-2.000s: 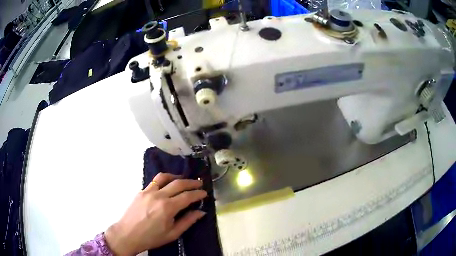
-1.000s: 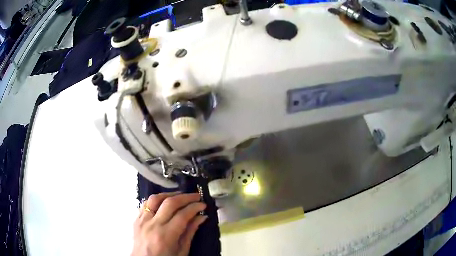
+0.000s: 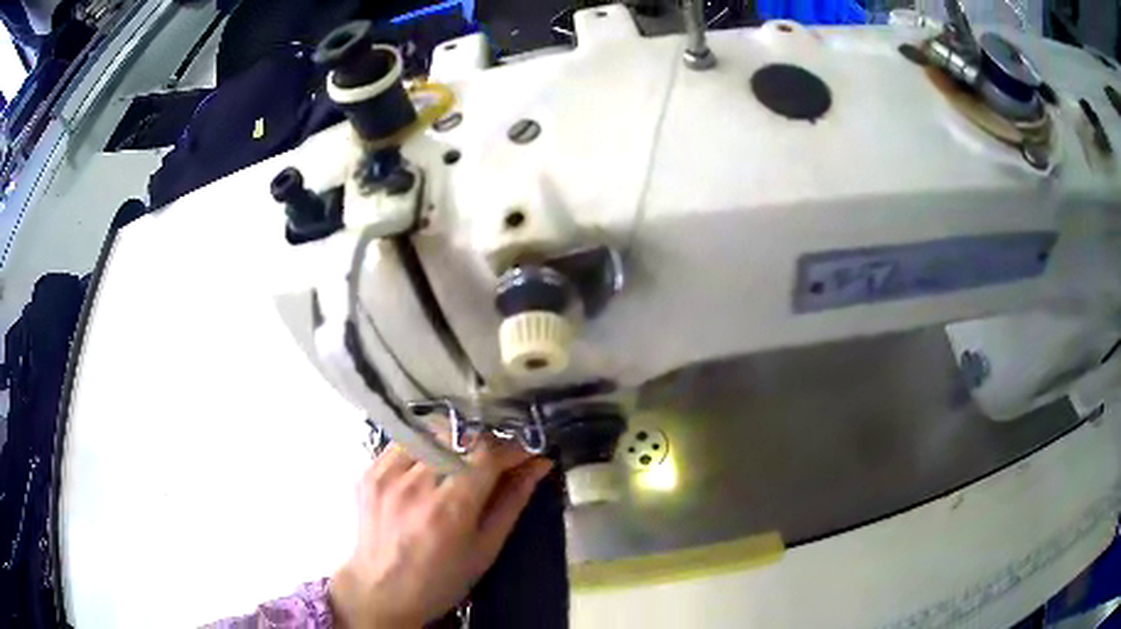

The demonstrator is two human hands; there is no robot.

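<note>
A dark navy-black fabric panel (image 3: 523,559) lies on the machine bed, below the needle area of the off-white sewing machine (image 3: 713,209). A short silvery zipper line shows beside my wrist. My left hand (image 3: 430,522) comes from the lower left, its bunched fingers holding the panel's left part close under the machine head. The fingertips are partly hidden by the curved guard and metal parts. A small shiny piece (image 3: 376,436) shows left of my fingers. The presser foot and needle cannot be made out. My right hand is out of the picture.
The machine head overhangs my left hand, with the cream tension dial (image 3: 535,339) on its face. A yellow strip (image 3: 676,563) lies on the bed edge at right. Dark work pieces (image 3: 43,369) lie beyond the white table's (image 3: 184,406) left edge.
My left hand has moved forward, further under the machine head, and its fingertips are now more hidden. The camera has come closer to the machine, and less of the panel shows.
</note>
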